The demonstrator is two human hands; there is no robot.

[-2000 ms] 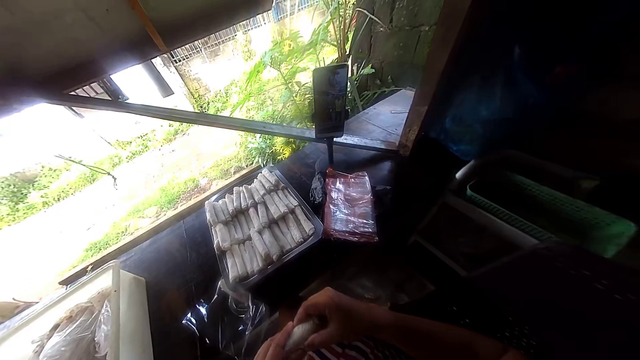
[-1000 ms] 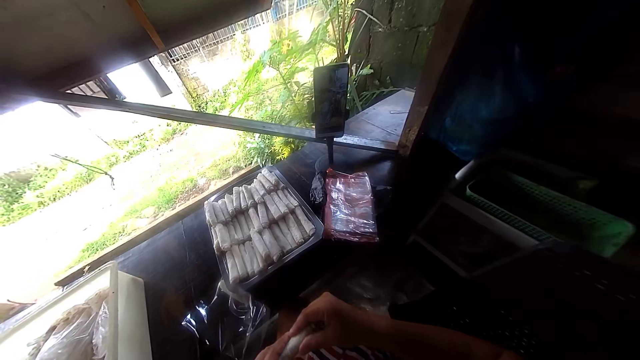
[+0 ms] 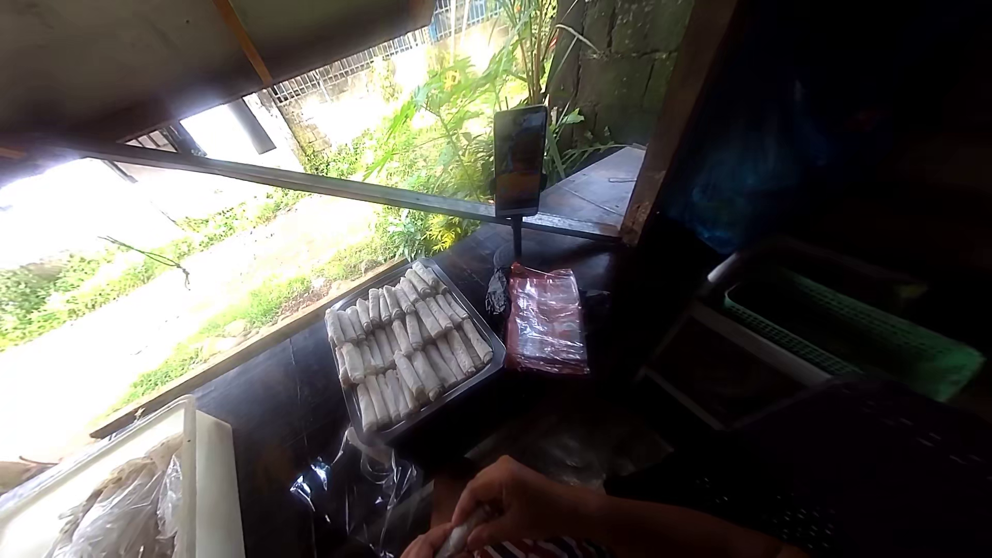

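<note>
At the bottom centre, my right hand [image 3: 515, 500] has its fingers closed round one end of a pale, filled roll [image 3: 463, 535]. My left hand [image 3: 428, 544], cut off by the lower edge of the view, grips the roll's other end. Beyond the hands, a dark rectangular tray [image 3: 496, 364] holds several rows of whitish wrapped rolls [image 3: 418, 333], stacked close together. Flat red packets in clear plastic [image 3: 546, 319] lie right of the tray. Crumpled clear plastic film [image 3: 364, 484] lies between the tray and my left hand.
A phone [image 3: 519, 161] stands upright on a holder behind the packets. At the lower left is a white container [image 3: 213, 480] with plastic bags inside. A green plastic basket [image 3: 922, 349] is at the right. A wooden window ledge [image 3: 256, 349] borders the dark table.
</note>
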